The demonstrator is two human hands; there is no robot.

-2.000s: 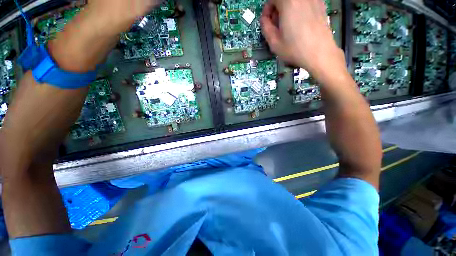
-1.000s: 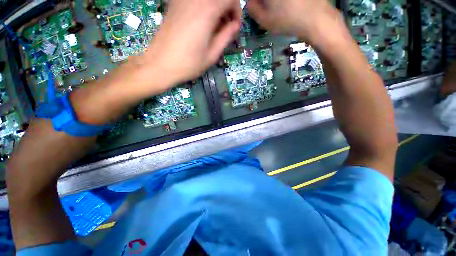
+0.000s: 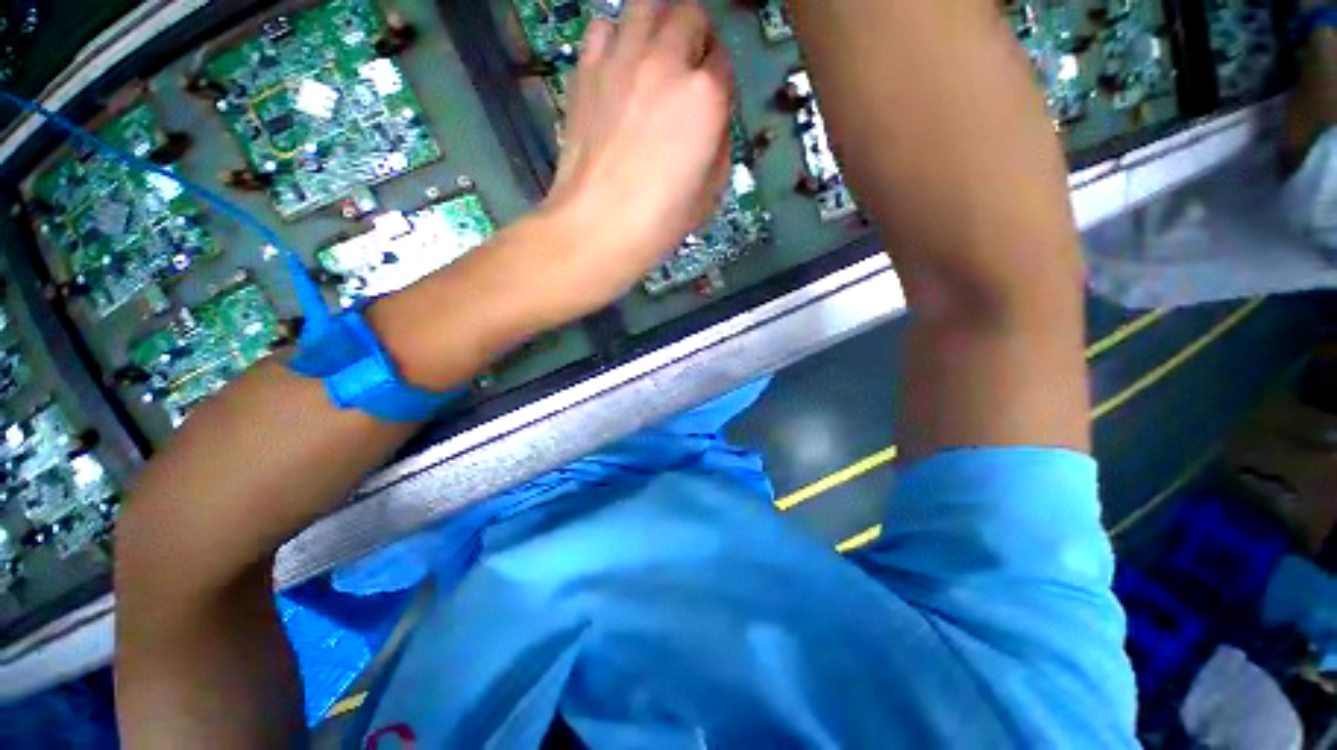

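Note:
My left hand (image 3: 645, 132), with a blue wrist strap (image 3: 359, 366), is over a green circuit board (image 3: 733, 220) near the top middle. Its fingers are bent and the fingertips point away; whether they hold anything is hidden. My right forearm reaches up past the top edge, and my right hand is out of the picture. Another circuit board (image 3: 315, 110) with a pale square lies to the left in a grey-green carrier pallet (image 3: 455, 139). A board with a bright white glare (image 3: 396, 249) is partly behind my left forearm.
A silver conveyor rail (image 3: 587, 403) runs between the pallets and my body. Black frame bars (image 3: 499, 95) separate the pallets. More boards lie at far left and right. A thin blue cord runs from the strap to the left edge. Part of another person's arm (image 3: 1309, 88) shows at upper right.
My left hand has moved right and my right hand has gone out past the top edge. Both hands were partly in view before. The view has turned somewhat.

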